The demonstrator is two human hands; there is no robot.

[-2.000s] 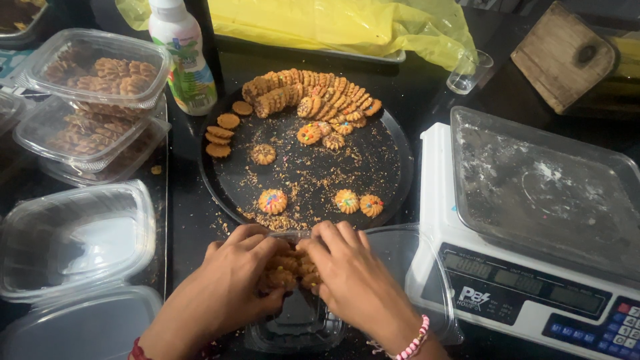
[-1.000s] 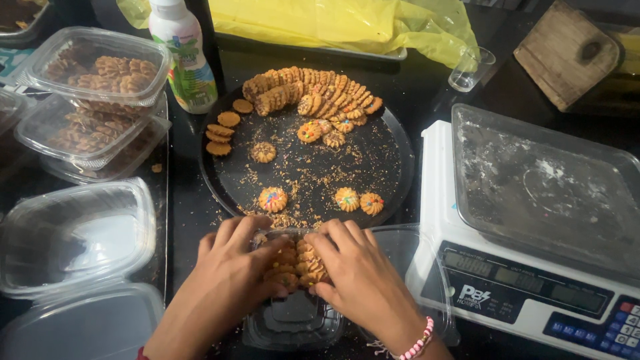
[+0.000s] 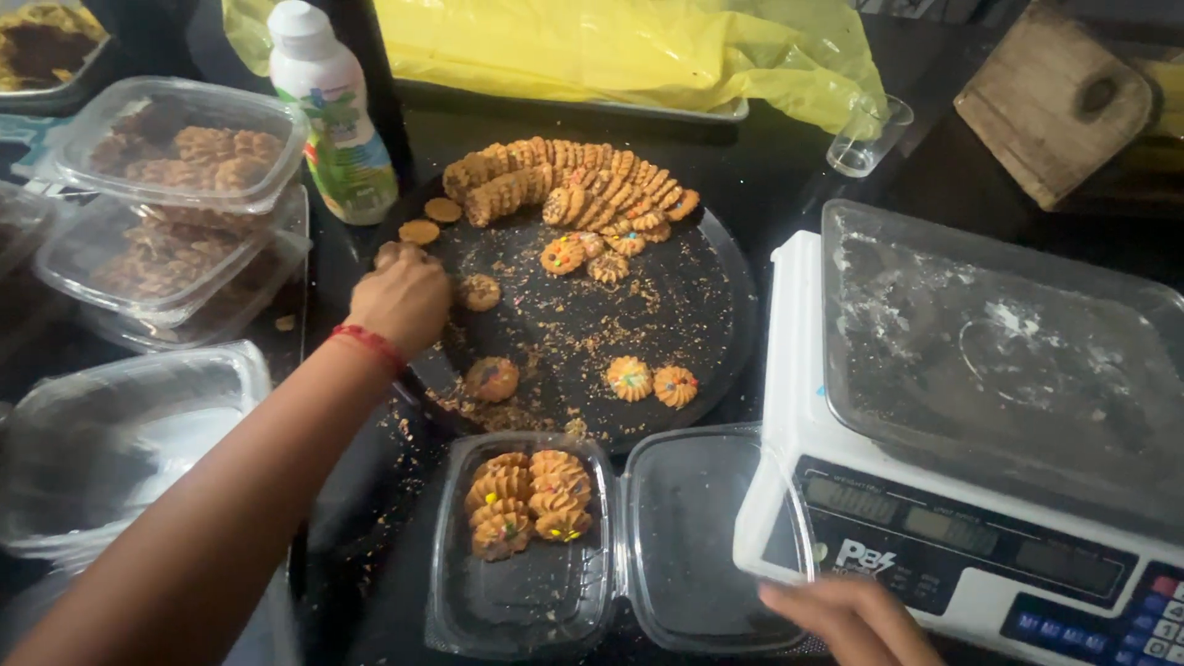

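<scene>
My left hand, with a red bracelet at the wrist, is over the left edge of a round black tray, on the small cookies there; whether its hidden fingertips grip any is unclear. Overlapping rows of ridged cookies curve along the tray's far side, and a few sprinkled ones lie apart among crumbs. In front, a hinged clear plastic container stands with its lid folded out to the right and two short rows of cookies inside. My right hand is partly in view by the lid's lower right edge, its fingers extended.
A white digital scale with a clear flour-dusted tray is at right. Filled plastic containers are stacked at left, above an empty one. A plastic bottle, yellow plastic sheet, clear cup and wooden board are behind.
Both hands have come off the cookies, which now lie in the container. My left hand has moved forward and left to the tray's edge; my right has moved right, toward the scale.
</scene>
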